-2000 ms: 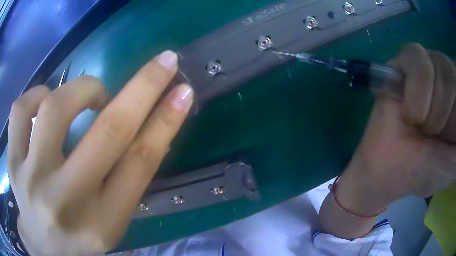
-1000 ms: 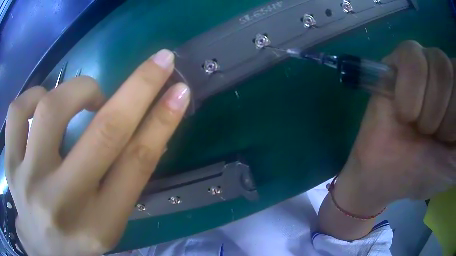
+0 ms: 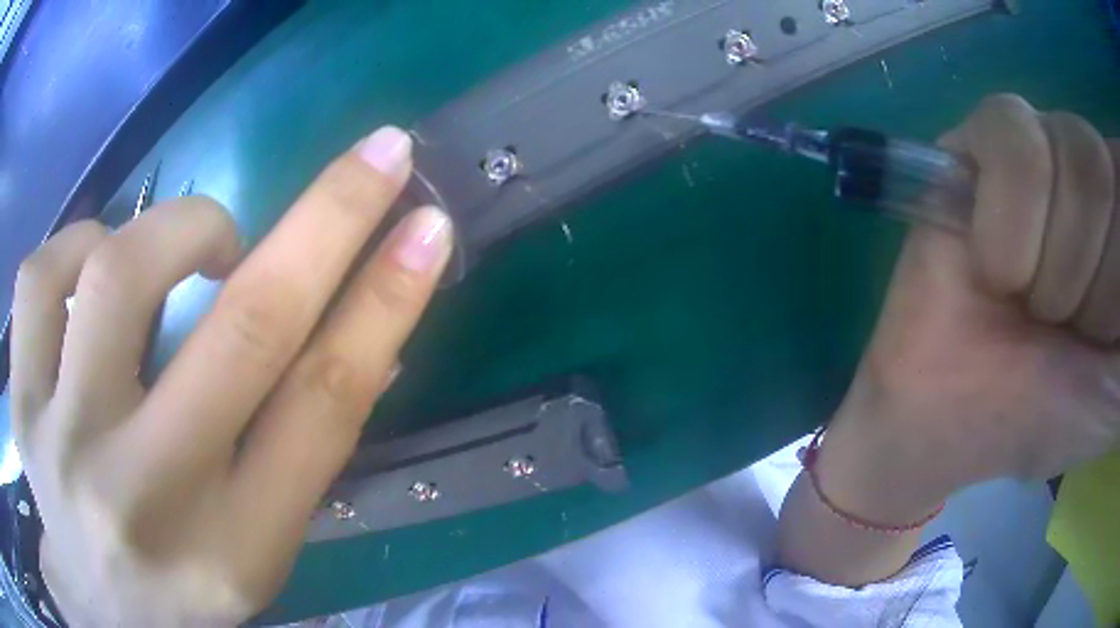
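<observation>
A long grey bar part (image 3: 553, 135) with a row of round silver studs lies slanted on the green mat. My left hand (image 3: 233, 368) rests two fingertips on its left end; its other fingers are curled. My right hand (image 3: 1007, 294) is shut on a dispensing syringe (image 3: 903, 174) with a clear barrel and dark section. The thin needle tip is at the second stud from the left. A shorter grey bar part (image 3: 473, 472) with several studs lies nearer me, its left end hidden behind my left hand.
The green mat (image 3: 688, 307) lies under both parts, with a dark curved rim at the left. Thin metal tips, perhaps tweezers (image 3: 147, 190), show behind my left hand. My white garment (image 3: 663, 552) is at the bottom, and something yellow (image 3: 1087, 534) at the lower right.
The long bar and my left hand appear slightly farther left in the picture. My right hand with the syringe has also shifted slightly left, and the needle tip is closer to the second stud.
</observation>
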